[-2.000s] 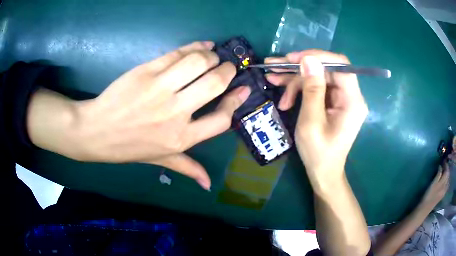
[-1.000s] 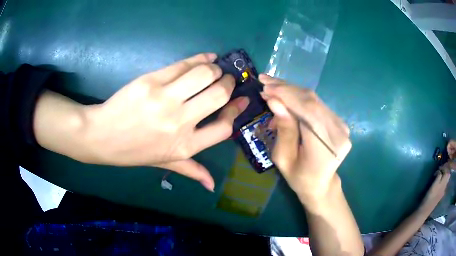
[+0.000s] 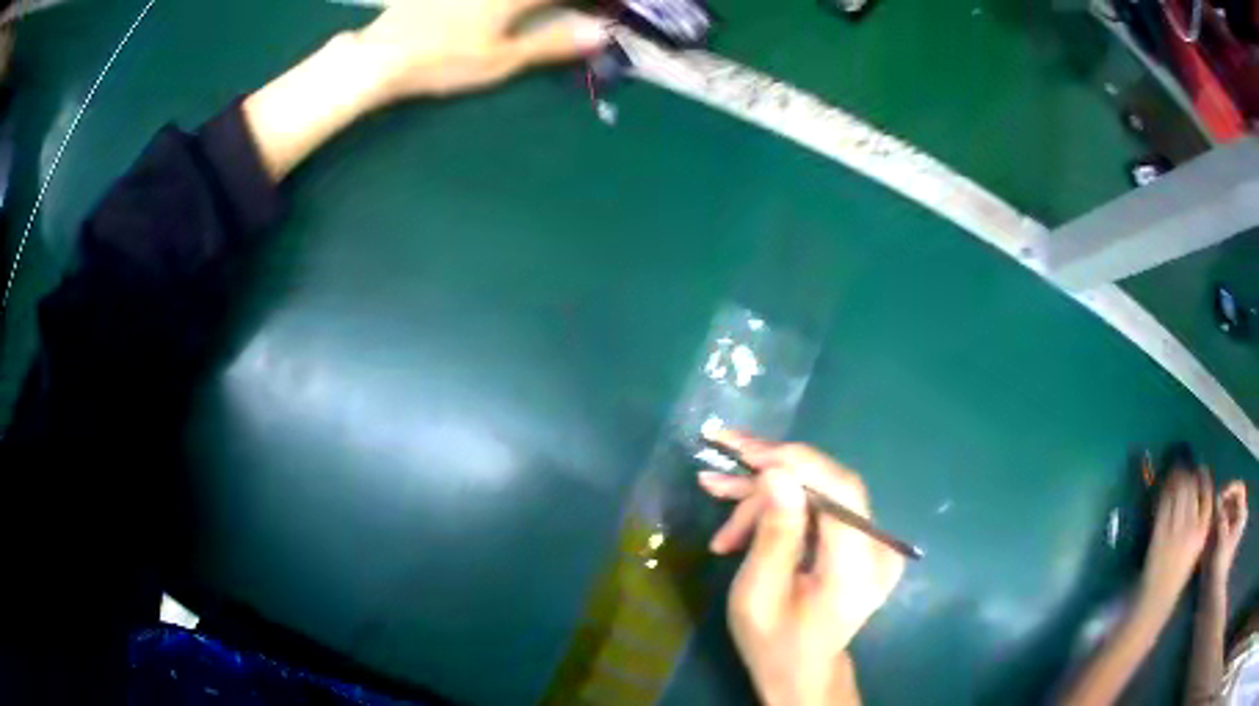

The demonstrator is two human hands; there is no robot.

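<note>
My right hand (image 3: 808, 559) holds dark-looking tweezers (image 3: 863, 524) like a pen, above the tape backing sheet (image 3: 746, 366). The sheet is clear and glossy at its upper part, with rows of yellow tape pieces (image 3: 628, 621) at its lower part. My left hand (image 3: 463, 42) reaches to the far edge of the bench, cut off by the top of the picture. Its fingertips touch or lie beside a black phone (image 3: 666, 17), which is blurred and partly cut off. Whether the hand grips the phone cannot be told.
The green bench top (image 3: 456, 276) has a pale raised edge (image 3: 884, 138) at the back. A grey metal bar (image 3: 1167, 214) meets it at the right. More black phones lie beyond. Another person's hands (image 3: 1181, 531) work with small dark parts at the right. A red thing (image 3: 1215, 83) shows top right.
The view has shifted forward. My left hand and the black phone have moved from the bench's near middle to its far edge. My right hand has left the phone and is over the backing sheet.
</note>
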